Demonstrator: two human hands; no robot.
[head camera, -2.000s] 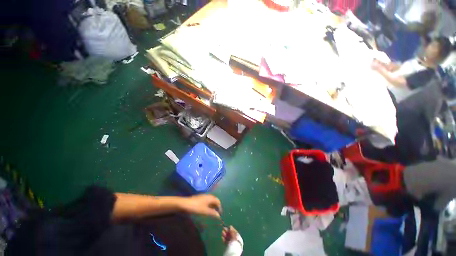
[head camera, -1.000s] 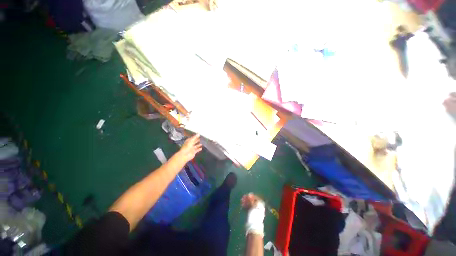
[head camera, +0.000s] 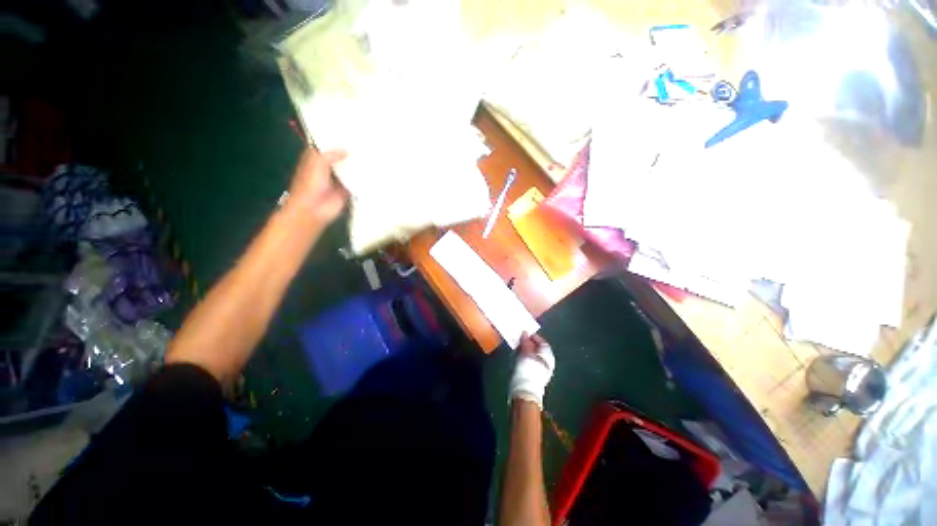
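Observation:
A washed-out stack of pale sheets or garments (head camera: 411, 134) lies over the brown desk (head camera: 498, 154). My left hand (head camera: 321, 187) is at its left edge with the thumb on top; the fingers are hidden under it. My right hand (head camera: 531, 368), wrapped in a white band, pinches the lower end of a long white slip (head camera: 483, 286) at the desk's front edge. A thin pen (head camera: 500, 203) and an orange-yellow card (head camera: 545, 234) lie on the desk beside the slip.
The light table (head camera: 791, 406) holds papers, blue-handled scissors (head camera: 670, 86), a blue clip-like object (head camera: 748, 108) and a steel cup (head camera: 845, 384). A blue stool (head camera: 344, 344) stands below the desk. A red crate (head camera: 591, 437) with black cloth is low right. Bagged items (head camera: 123, 257) lie at left.
The view has moved closer to the desk. My left hand has moved up to the pale stack, whose near part has shifted up and left. My right hand has moved up and taken hold of the white slip.

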